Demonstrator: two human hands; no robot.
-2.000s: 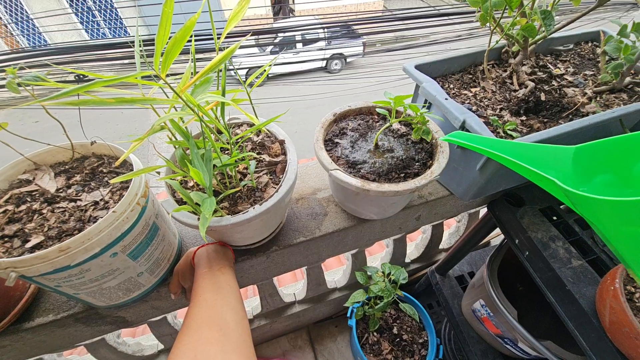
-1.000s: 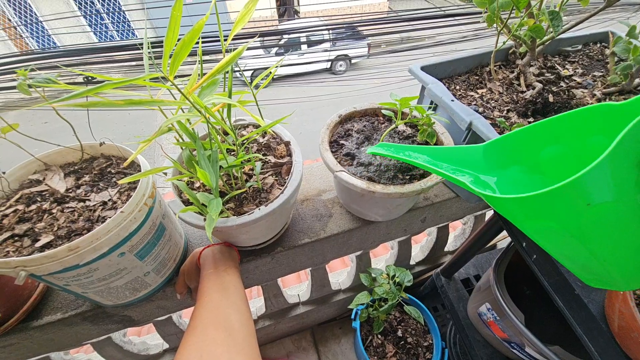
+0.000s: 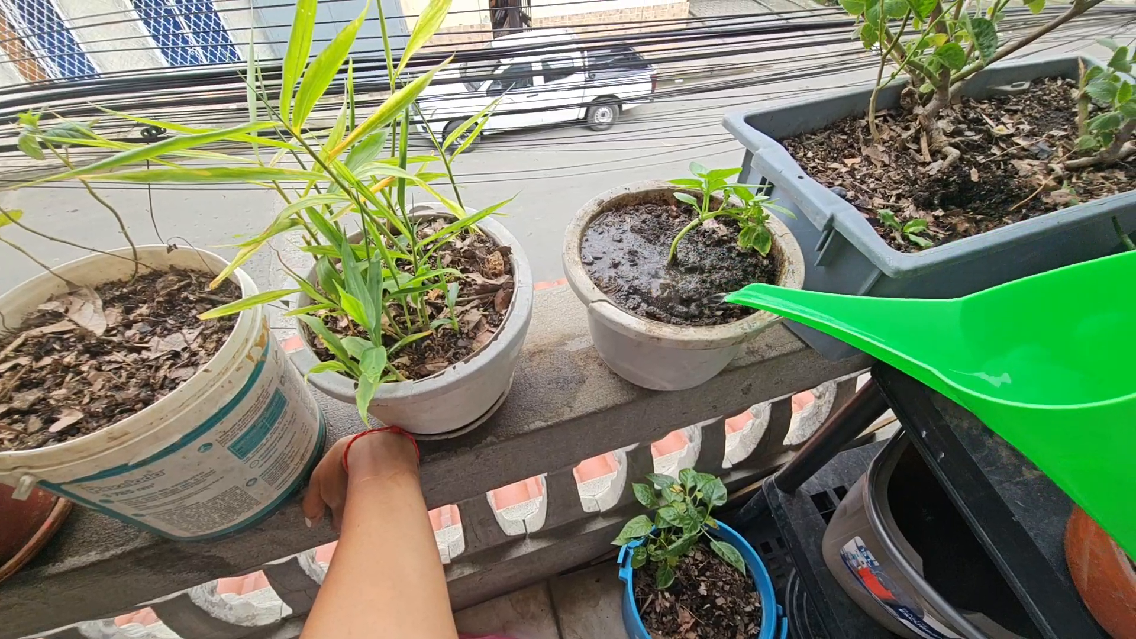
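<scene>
My left hand [image 3: 362, 470], a red string around its wrist, rests on the concrete balustrade ledge [image 3: 568, 390] between the white plastic bucket [image 3: 204, 453] and the grey-white pot of narrow-leaved plants [image 3: 444, 399]; its fingers are mostly hidden. A bright green plastic watering can [image 3: 1021, 355] comes in from the right, its spout tip over the near right rim of a round pot [image 3: 657, 342]. That pot holds a small green seedling [image 3: 710, 213] in dark, wet soil with water standing on it. My right hand is out of view, and no grip on the can shows.
A grey rectangular planter [image 3: 843, 231] sits at the right, above a black stand [image 3: 976, 497] and a grey-brown bucket [image 3: 879, 550]. A blue pot [image 3: 768, 586] with a leafy plant is below the ledge. Wires cross beyond, above a street with a white pickup truck [image 3: 550, 89].
The can's spout has drawn back to the right from over the round pot's soil, where it was one second ago. My left hand stays on the ledge.
</scene>
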